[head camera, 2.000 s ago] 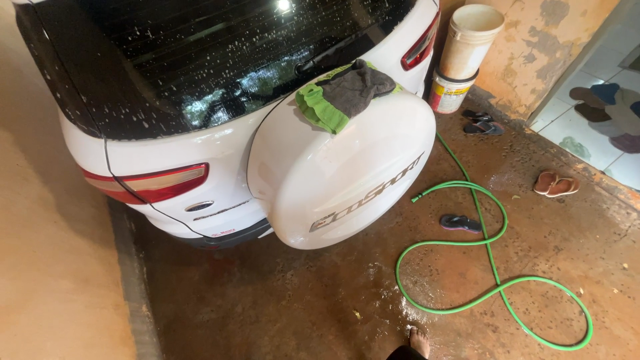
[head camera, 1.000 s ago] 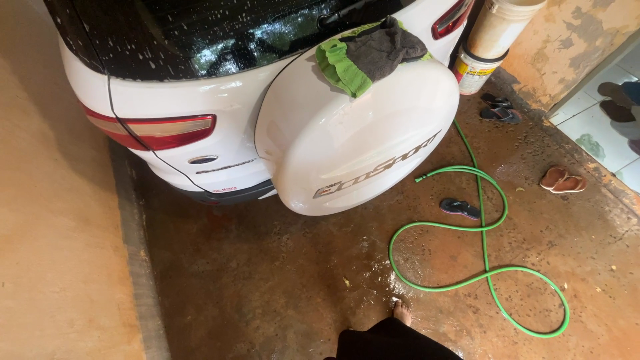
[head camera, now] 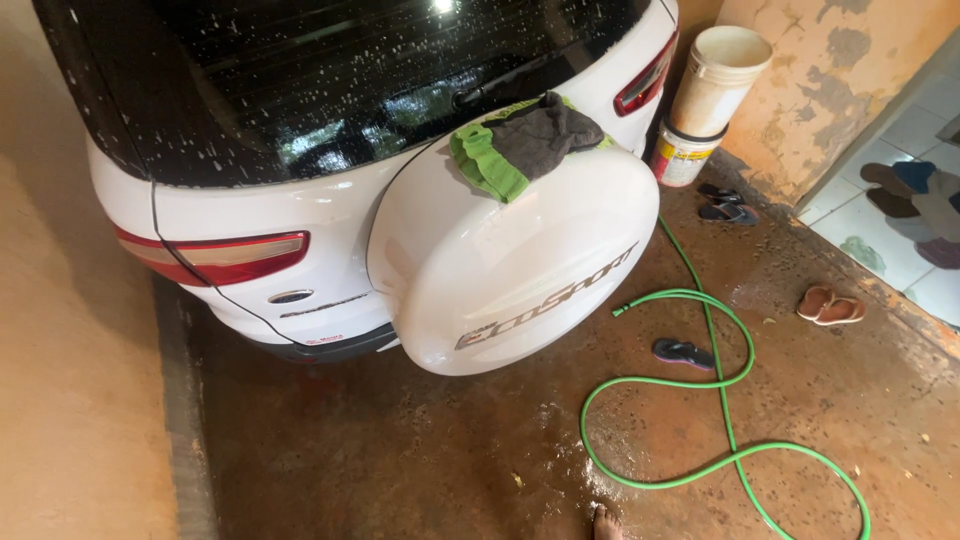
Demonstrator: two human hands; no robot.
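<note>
Neither my left hand nor my right hand shows in the head view. A white Ford EcoSport (head camera: 247, 214) stands with its rear towards me. On its back hangs a round white spare wheel cover (head camera: 517, 255) with raised lettering. A grey and green cloth (head camera: 525, 142) lies crumpled over the top of that cover. Water drops speckle the dark rear window (head camera: 300, 82). On the wet floor to the right, a green garden hose (head camera: 645, 381) lies in loose loops, its end near the cover's lower right side.
Two stacked plastic buckets (head camera: 720, 82) stand by the peeling wall. Black flip-flops (head camera: 727, 205), a single dark flip-flop (head camera: 684, 353) and brown sandals (head camera: 831, 305) lie on the floor. Several mats or cloths (head camera: 911, 195) are on the tiles at right. A wall (head camera: 75, 337) runs along the left.
Dark fabric seen at the bottom one second ago is out of view. The cloth rests on the wheel cover as before. The view has shifted somewhat.
</note>
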